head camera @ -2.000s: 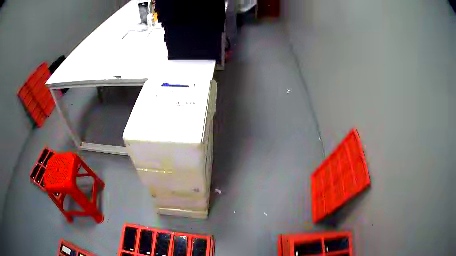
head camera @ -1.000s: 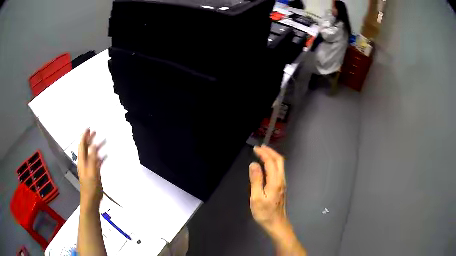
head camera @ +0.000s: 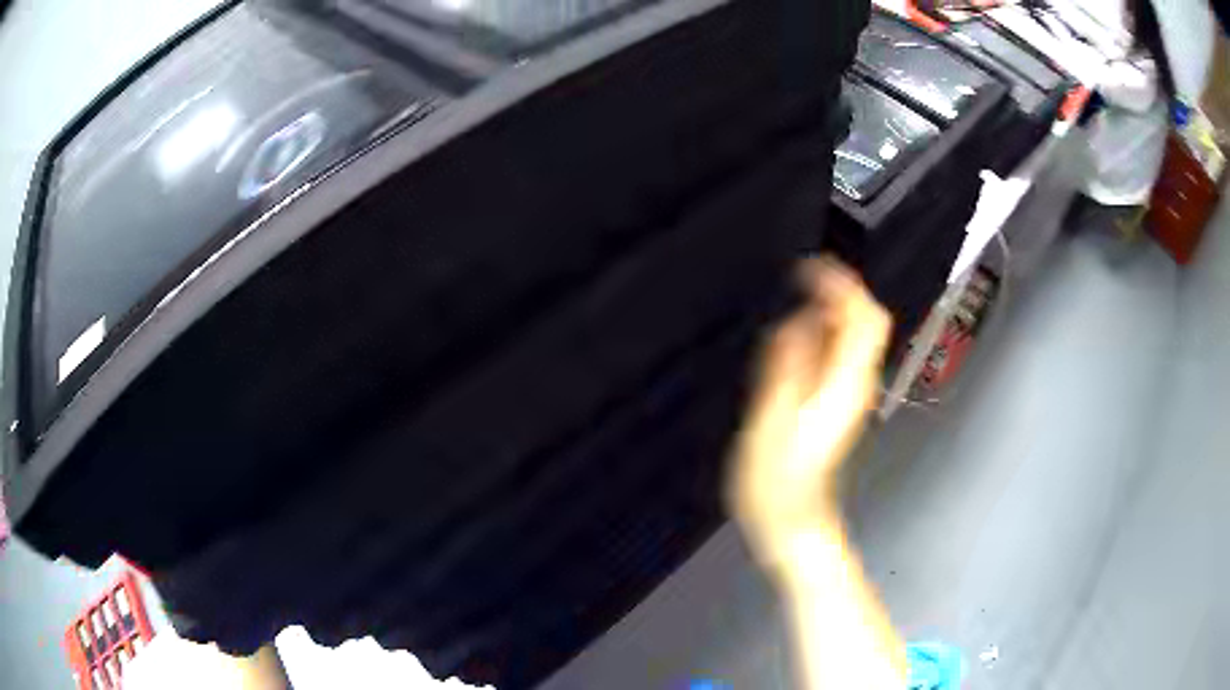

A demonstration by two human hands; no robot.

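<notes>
A tall stack of black trays [head camera: 499, 310] fills the left and centre, very close. Its top tray holds a glossy dark panel [head camera: 202, 162] with a small white label, left of a divider. My right hand [head camera: 816, 378] is blurred at the stack's right side, with its fingertips up near the edge; whether it grips is unclear. Only a small piece of my left forearm [head camera: 266, 667] shows below the stack at lower left; my left hand is hidden.
More black trays with glossy panels [head camera: 884, 135] stand behind at upper right. A person in pale clothing [head camera: 1126, 142] is beside a red cabinet [head camera: 1183, 202] at far right. A red pocketed tray [head camera: 108, 631] is at lower left. Grey floor [head camera: 1025, 512] lies right.
The stack now appears much larger and closer, with its top tray showing. My right hand has come up to the stack's side. My left hand has gone out of sight behind the stack.
</notes>
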